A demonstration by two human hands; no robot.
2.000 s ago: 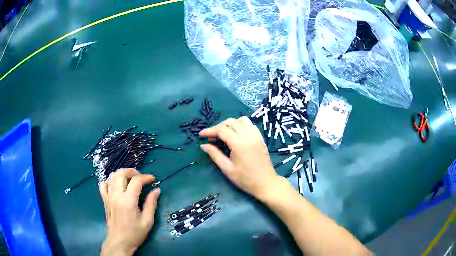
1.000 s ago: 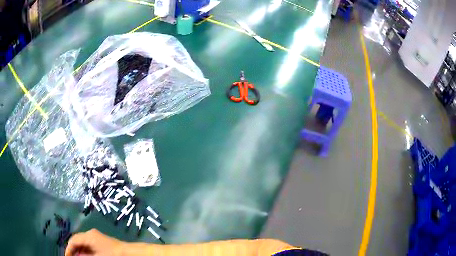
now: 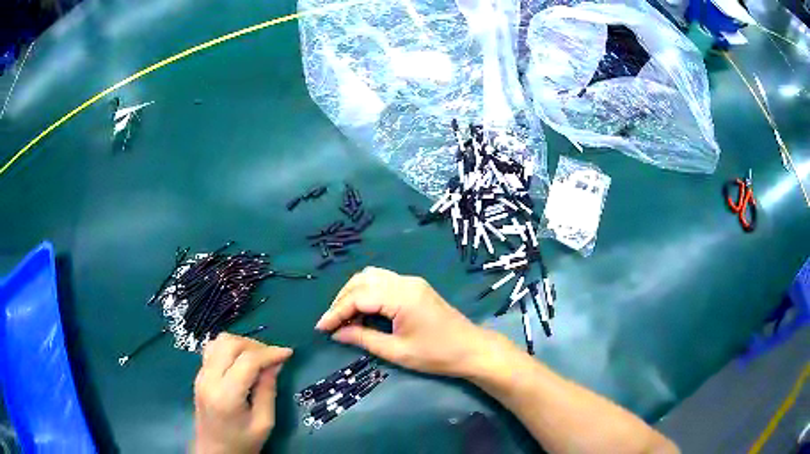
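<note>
My left hand [image 3: 238,390] is at lower left, thumb and finger pinched, apparently on a thin wire lead that barely shows against the mat. My right hand [image 3: 404,324] faces it, fingertips close together; what they hold is too small to tell. The heap of black wire leads with ring terminals [image 3: 218,288] lies beyond my left hand. Sleeved leads with white bands [image 3: 340,392] lie side by side between and below my hands. Short black tubes [image 3: 339,235] lie scattered beyond my right hand. Black-and-white sleeves [image 3: 493,208] are piled at the clear bag's mouth.
A large clear bag [image 3: 391,80] and a second clear bag with black contents [image 3: 631,106] lie at the back. A small whitish packet [image 3: 575,206] is beside the sleeves. Orange-handled scissors [image 3: 740,206] are at right, a blue tray [image 3: 35,355] at left, thin scraps [image 3: 127,117] upper left.
The view swung right and came back. My right hand has moved from the short tubes toward my left hand. The single lead lying between my hands has left the mat.
</note>
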